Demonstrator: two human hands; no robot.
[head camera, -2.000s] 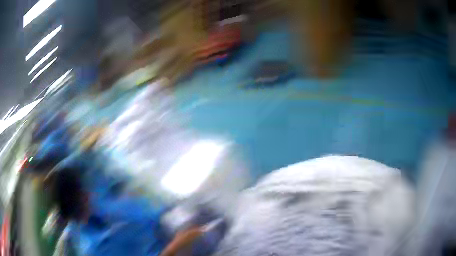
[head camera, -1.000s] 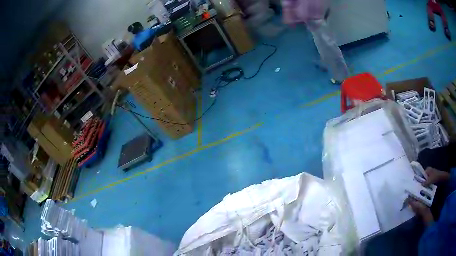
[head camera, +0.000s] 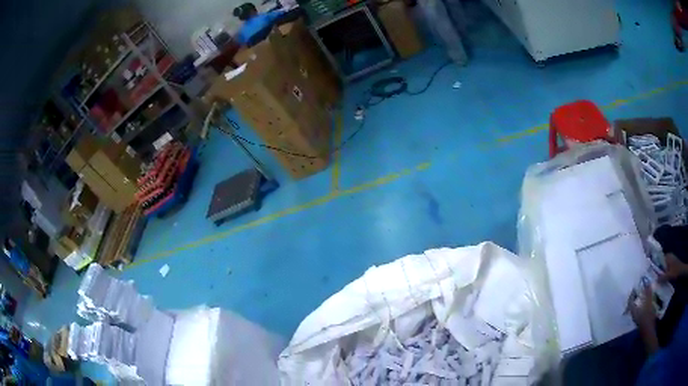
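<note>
Neither of my hands is in the picture. Nearest in front of me stands an open off-white woven sack (head camera: 370, 294) at the bottom centre, cut off by the lower edge. It holds many small white offcuts (head camera: 430, 358). To its right is a long wrapped block of white sheets (head camera: 562, 249) in clear plastic. At its right side another person's hands (head camera: 643, 301) hold a small white piece, partly blurred.
A white block (head camera: 192, 347) and stacked white pieces (head camera: 109, 298) stand at lower left. A red stool (head camera: 581, 121) and a carton of white frames (head camera: 658, 170) are at right. A platform scale (head camera: 235, 194) and tall brown cartons (head camera: 283, 98) stand beyond on the blue floor.
The view has swung, so the sack, wrapped block and stool sit slightly further right and more of the left stacks shows. The other person's hands have drawn closer together around the white piece.
</note>
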